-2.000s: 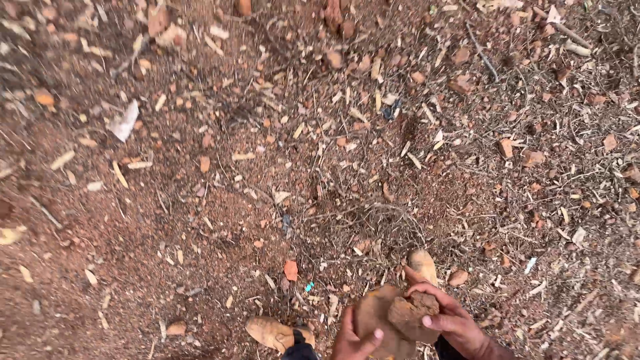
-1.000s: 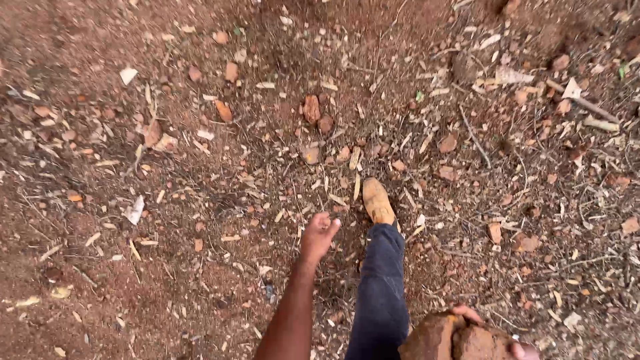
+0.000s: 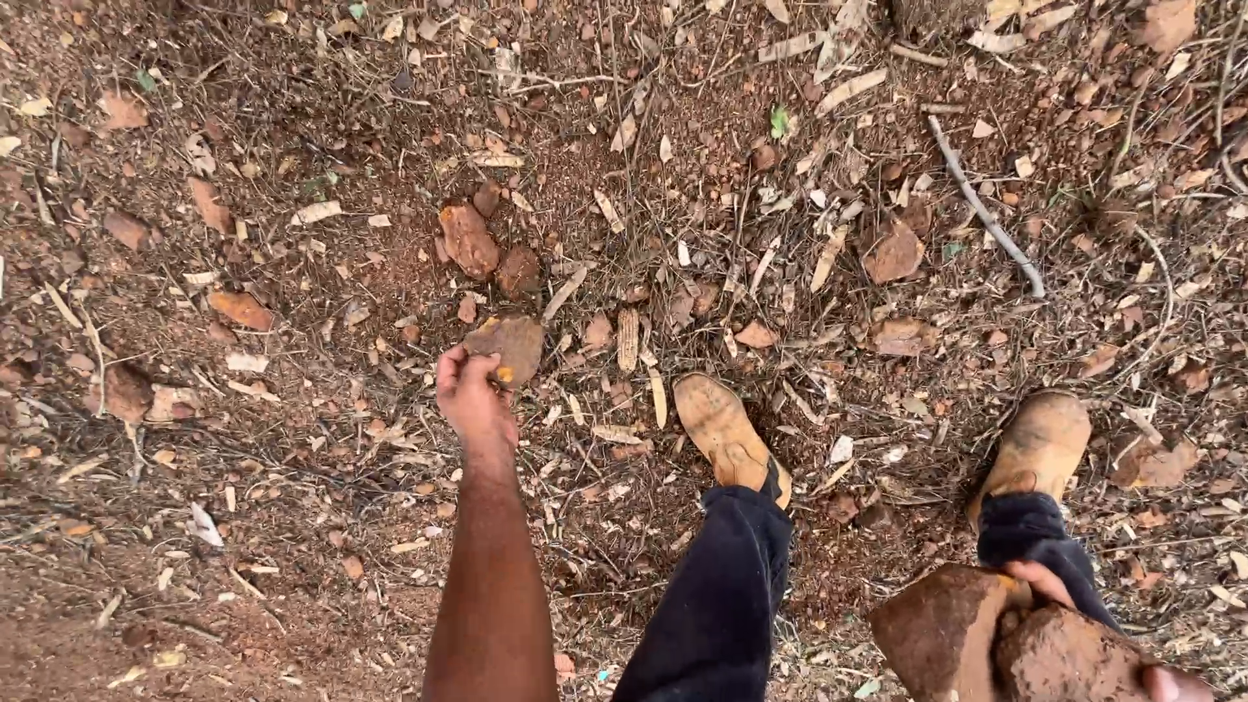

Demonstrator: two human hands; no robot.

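My left hand (image 3: 478,400) reaches out left of centre, pinching a flat brown stone (image 3: 517,343) with orange patches between thumb and fingers. Just above it lie a reddish rock (image 3: 468,241) and a rounder brown rock (image 3: 518,272), touching or nearly so. At the lower right, my right hand (image 3: 1043,583) holds a broad, angular brown rock (image 3: 936,629) and a lumpy reddish rock (image 3: 1068,658) side by side. Only some fingers of this hand show; the palm is hidden behind the rocks.
My tan boots (image 3: 723,429) stand on reddish soil strewn with dry litter. A corn cob (image 3: 627,339) lies beyond the nearer boot. A grey stick (image 3: 985,207) is at the upper right, an orange-brown stone (image 3: 241,310) at the left, and several other stones are scattered about.
Two seconds ago both hands were together at the rocks. My left hand has since moved away from them and taken hold of the flat stone. The right hand still holds its rocks.
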